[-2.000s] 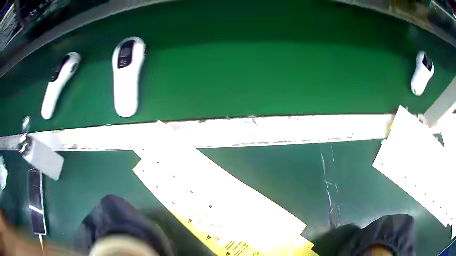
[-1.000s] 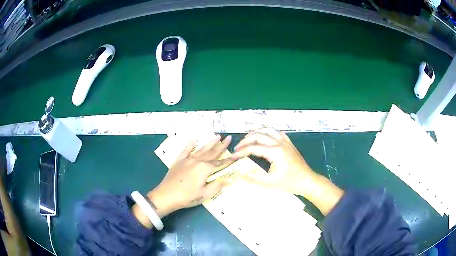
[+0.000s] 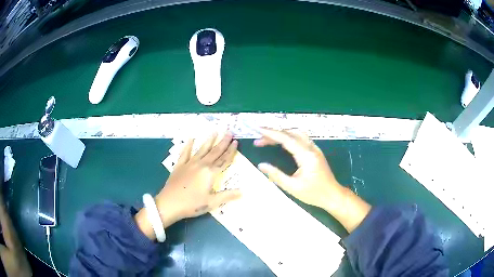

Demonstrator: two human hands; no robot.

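A stack of long pale label sheets (image 3: 271,216) lies diagonally on the dark green worktop, with a small yellow printed area beside my left hand. My left hand (image 3: 197,176) lies flat on the upper part of the sheets, fingers spread. My right hand (image 3: 303,167) is over the worktop just right of the sheets, its thumb apart from the fingers. Its fingertips are by the white edge strip. A faint, pale, blurred streak (image 3: 248,126) shows at these fingertips; I cannot tell if it is a held film.
Beyond the edge strip (image 3: 352,127), white handsets (image 3: 208,76) lie on the green belt. At left stand a dispenser bottle (image 3: 66,145) and a phone (image 3: 47,189) with cable. More sheets (image 3: 444,178) lie at right by a pale post (image 3: 476,111). Another person's arm (image 3: 12,243) shows at far left.
Both hands came into view over the sheets. Since then my right hand has moved off the sheets, thumb and fingers wider apart. The two left handsets have shifted right in view.
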